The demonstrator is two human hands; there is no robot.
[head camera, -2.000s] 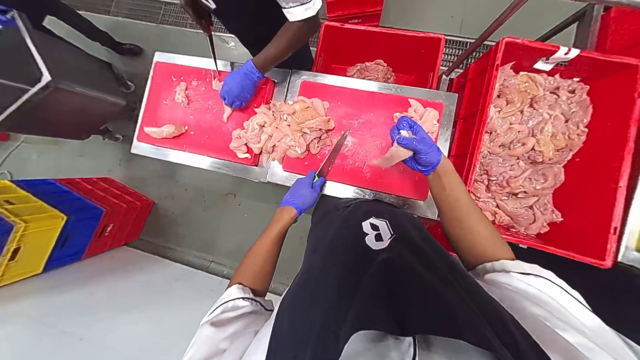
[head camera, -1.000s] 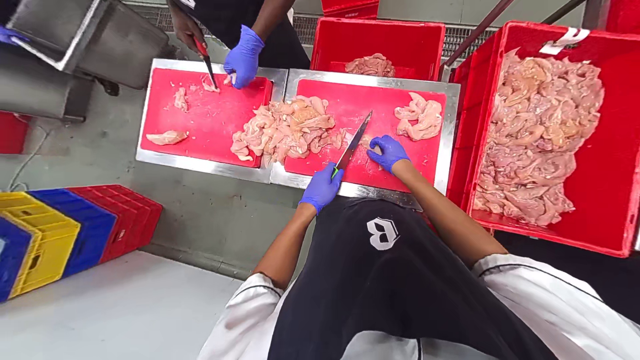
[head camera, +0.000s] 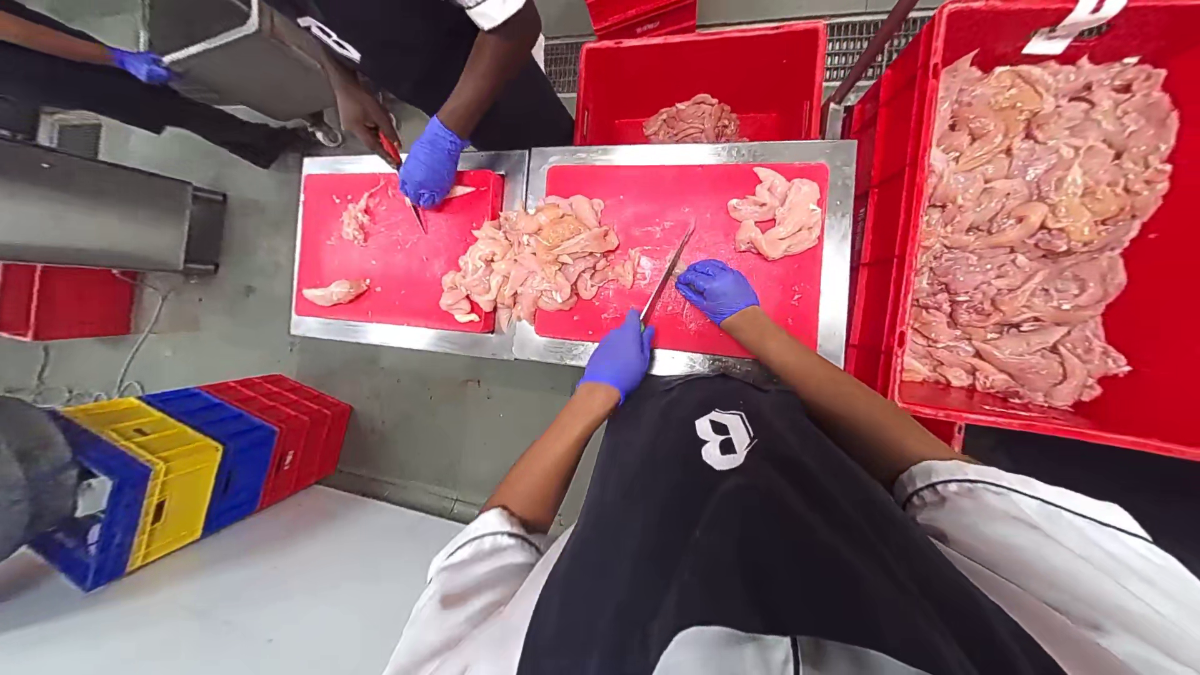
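My left hand (head camera: 620, 354), in a blue glove, is closed around the handle of a knife (head camera: 667, 272), its blade slanting up and right over the red cutting board (head camera: 647, 192). Just right of the blade my right hand (head camera: 716, 290), also gloved, rests on the board with curled fingers; a small pale scrap shows at its fingertips, and whether it is gripped I cannot tell. A pile of raw chicken pieces (head camera: 539, 253) lies to the left, spanning two boards. Several trimmed-looking chicken pieces (head camera: 780, 213) lie at the board's upper right.
Across the left board (head camera: 323, 253), a co-worker's gloved hand (head camera: 432, 164) is beside a red-handled knife. A large red crate (head camera: 1148, 309) of chicken stands right, another red crate (head camera: 698, 66) behind the boards. Stacked coloured crates (head camera: 178, 469) stand lower left; another person's gloved hand (head camera: 142, 66) is upper left.
The chicken piece in my right hand two seconds ago is no longer there; that hand has come down to the board near the knife. A person's arm has come further into view at upper left.
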